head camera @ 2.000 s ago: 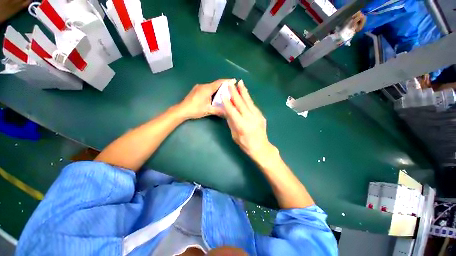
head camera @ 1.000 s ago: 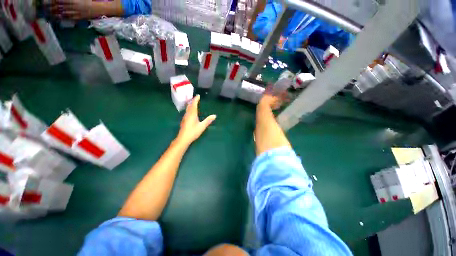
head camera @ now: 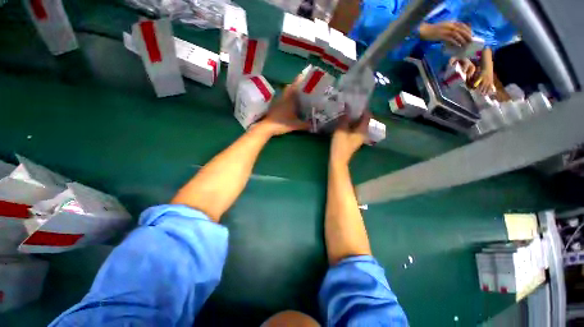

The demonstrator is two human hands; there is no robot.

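My left hand [head camera: 285, 112] and my right hand [head camera: 351, 131] reach to the far side of the green table. Between them are a white box with a red stripe [head camera: 315, 86] and a blurred box [head camera: 356, 86]. My left hand is at the left side of the red-striped box, my right hand at the lower end of the blurred one. Blur hides the fingers, so I cannot tell how firmly either hand grips. A closed white box [head camera: 254, 101] stands just left of my left hand. Another box [head camera: 376, 131] shows beside my right hand.
Open boxes [head camera: 70, 220] cluster at the left. Closed boxes [head camera: 160, 57] and a row of boxes [head camera: 317, 41] stand at the far side near crumpled plastic [head camera: 192, 13]. A grey metal post [head camera: 461, 159] slants across the right. Another worker's hands [head camera: 448, 32] hold a box. Finished boxes [head camera: 502, 268] sit at right.
My left hand has moved right and away from me, past the closed box, to the red-striped box. The blurred box by my right hand has come up. The view has shifted.
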